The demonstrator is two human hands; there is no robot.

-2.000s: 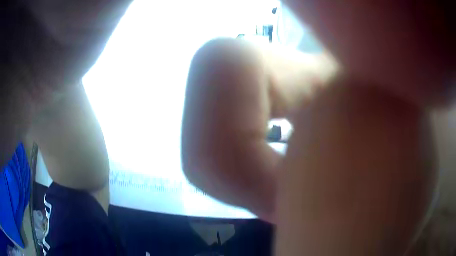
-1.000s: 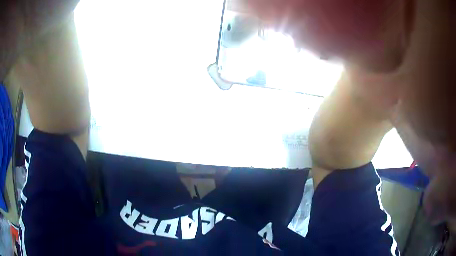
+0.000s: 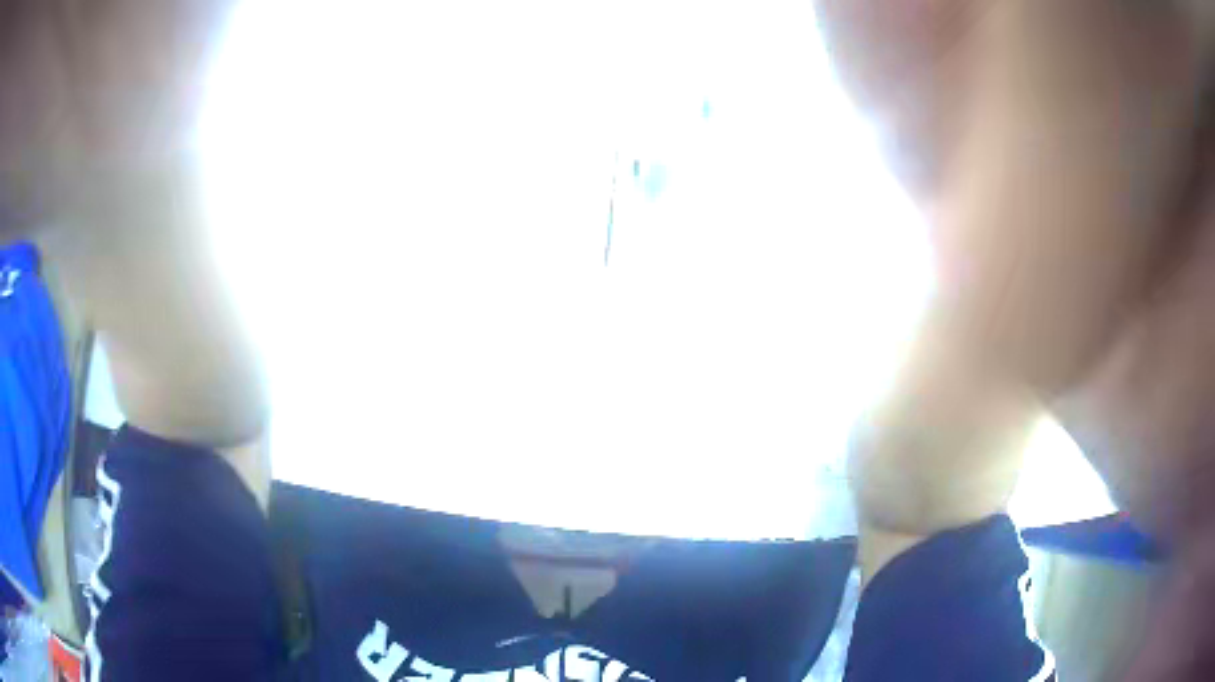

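Observation:
My left hand (image 3: 113, 80) is a large blur at the top left, very close to the camera and cut off by the edge. My right hand (image 3: 1053, 147) is a large blur at the upper right, also very close and cut off. Fingers and any held thing cannot be made out. The white tabletop (image 3: 560, 413) lies between my forearms, washed out by glare. Faint dark and bluish marks of the machine bed (image 3: 646, 173) show in the glare. No workpiece can be made out there.
A blue fabric heap (image 3: 29, 413) lies at the left edge beside a pale strip or edge. Another blue piece (image 3: 1099, 536) shows at the lower right, beyond my right sleeve. The wearer's dark printed shirt and sleeves fill the bottom.
The right hand has shifted within the upper right. The table's front edge sits lower in view, and glare now hides most of the bed outline. The left forearm stays at the left.

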